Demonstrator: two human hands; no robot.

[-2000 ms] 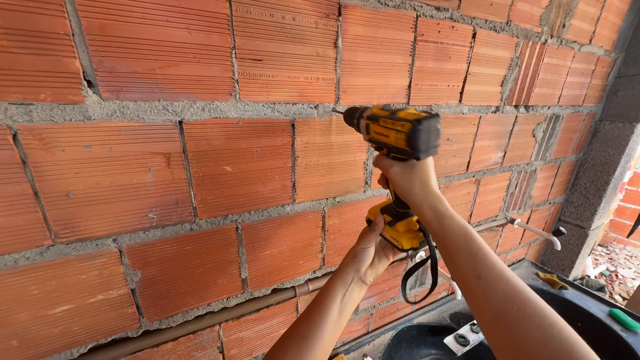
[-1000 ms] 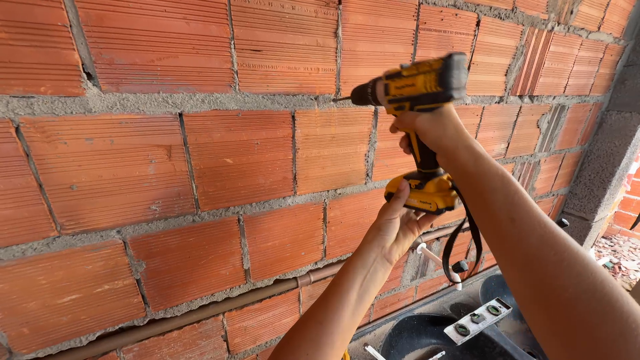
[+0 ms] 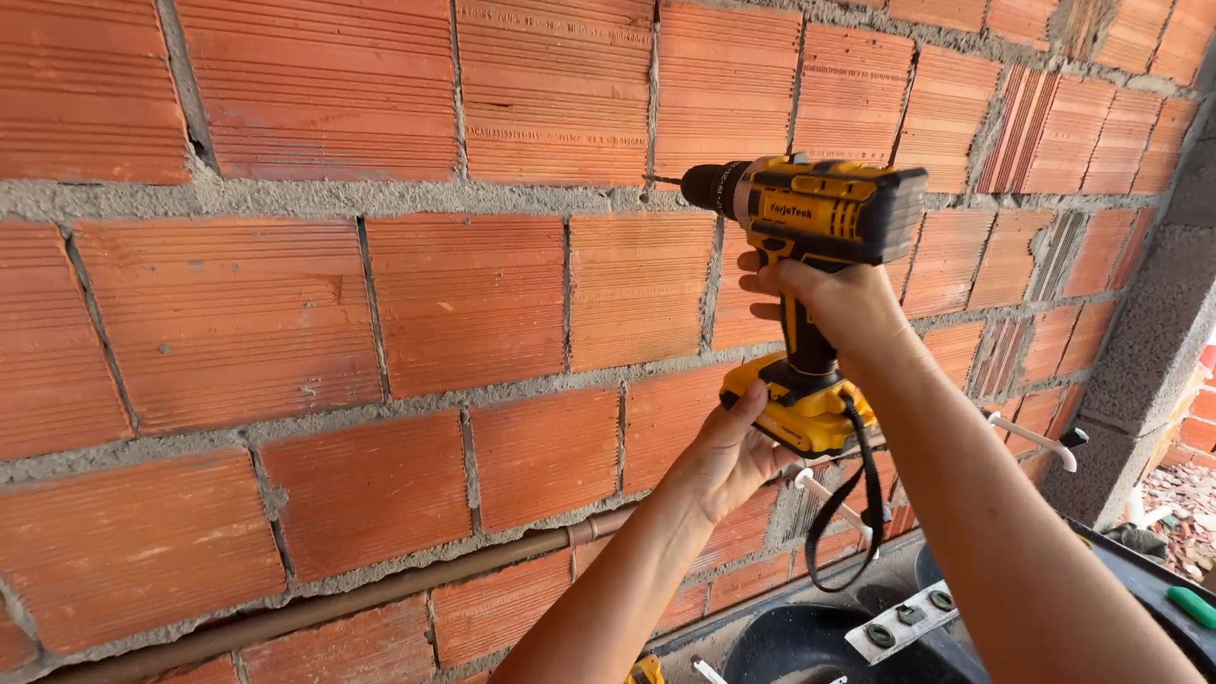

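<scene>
A yellow and black cordless drill [image 3: 817, 209] is held level against a wall of ribbed hollow clay bricks [image 3: 465, 304]. Its thin bit [image 3: 663, 180] points left, with the tip at the mortar joint [image 3: 532, 197] below an upper brick course. My right hand [image 3: 836, 294] grips the drill's handle from behind, and the trigger finger is partly hidden. My left hand [image 3: 736, 446] holds the battery base from below, thumb on its near side. A black wrist strap [image 3: 860, 532] hangs from the base.
Along the wall's lower part runs a brown pipe [image 3: 456, 577]. White pipe spouts [image 3: 1035, 440] stick out at right. Below lie a dark basin [image 3: 788, 646], a small spirit level [image 3: 902, 622] and a green object [image 3: 1192, 605]. A concrete column [image 3: 1140, 361] stands at right.
The drill stays in both hands, its bit near the same mortar joint. Its rear has come down slightly from one second ago.
</scene>
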